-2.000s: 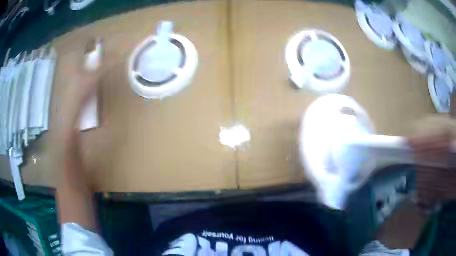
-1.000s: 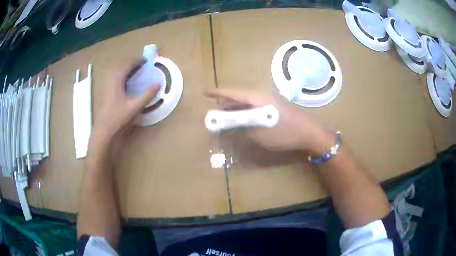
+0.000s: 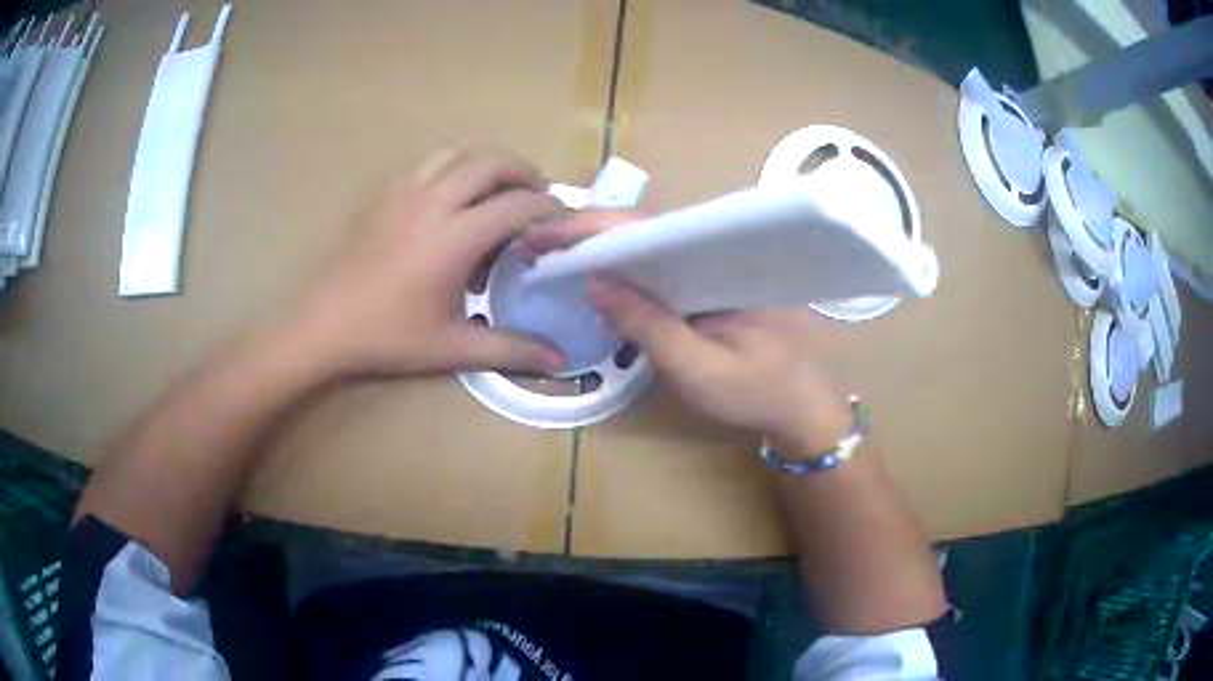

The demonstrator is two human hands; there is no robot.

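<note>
A round slotted white disc [image 3: 545,403] lies on the bench in front of me, with a pale tab at its upper rim. My left hand [image 3: 439,260] grips its left side, fingers over the top and thumb on the pale centre. My right hand [image 3: 718,359] holds a white arm [image 3: 758,253] slanting over the disc. The arm's lower left end is at the disc's centre, partly hidden by my fingers. A second slotted disc [image 3: 911,200] lies behind the arm's raised end, partly covered by it.
A white arm with two prongs [image 3: 162,173] lies at the left on the cardboard-covered bench [image 3: 399,486]. More arms [image 3: 40,133] are side by side at the far left. Pale-centred discs [image 3: 1084,213] overlap at the right. Green crates [image 3: 1131,585] are below the bench edge.
The left disc has moved right and nearer, under both hands. My right hand has brought the arm from an end-on view to a slant over it. The camera view has shifted.
</note>
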